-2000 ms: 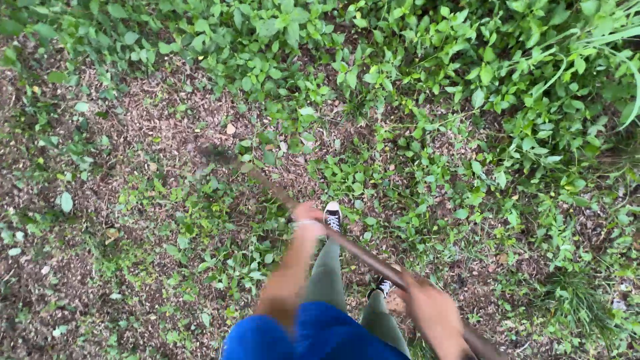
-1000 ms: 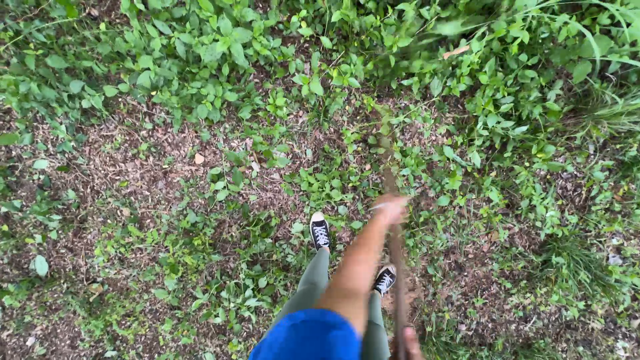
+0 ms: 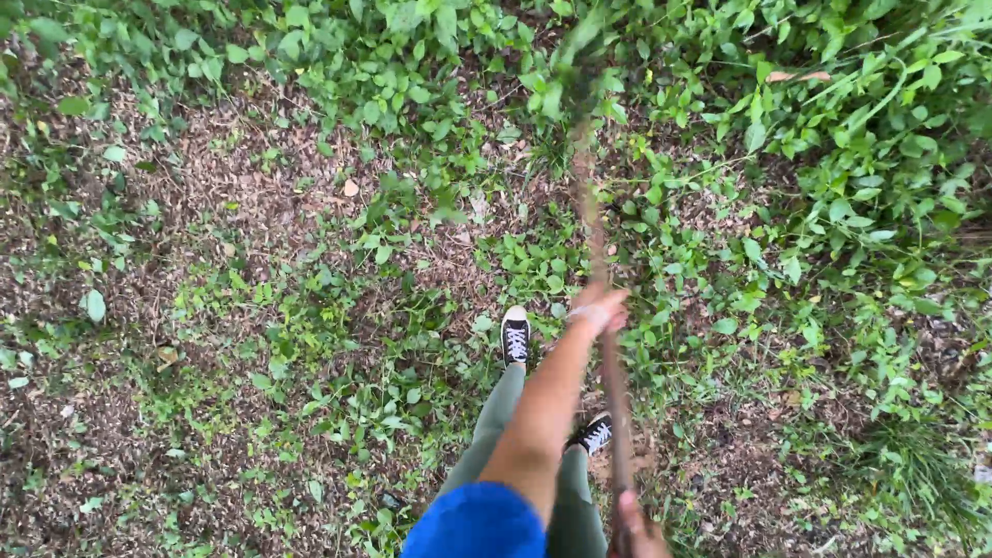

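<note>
A long wooden pole [image 3: 616,403] runs from the bottom edge up through the middle of the head view, pointing forward. My left hand [image 3: 601,308], with a light band at the wrist, grips it partway along. Lower down, my right hand [image 3: 642,531] is closed around the pole near the bottom edge, partly cut off by the frame. The pole's far end [image 3: 581,85] is blurred among green leaves, so its tip cannot be made out.
Low leafy weeds [image 3: 325,310] grow through dry leaf litter [image 3: 232,170]. Denser greenery [image 3: 868,155] stands at the upper right, with a grass tuft [image 3: 922,465] at the lower right. My feet, in dark sneakers [image 3: 515,341], stand just left of the pole.
The pole has swung from pointing to the upper left, two seconds ago, to pointing nearly straight forward. Both hands have stayed on it, and my left hand has moved right with it.
</note>
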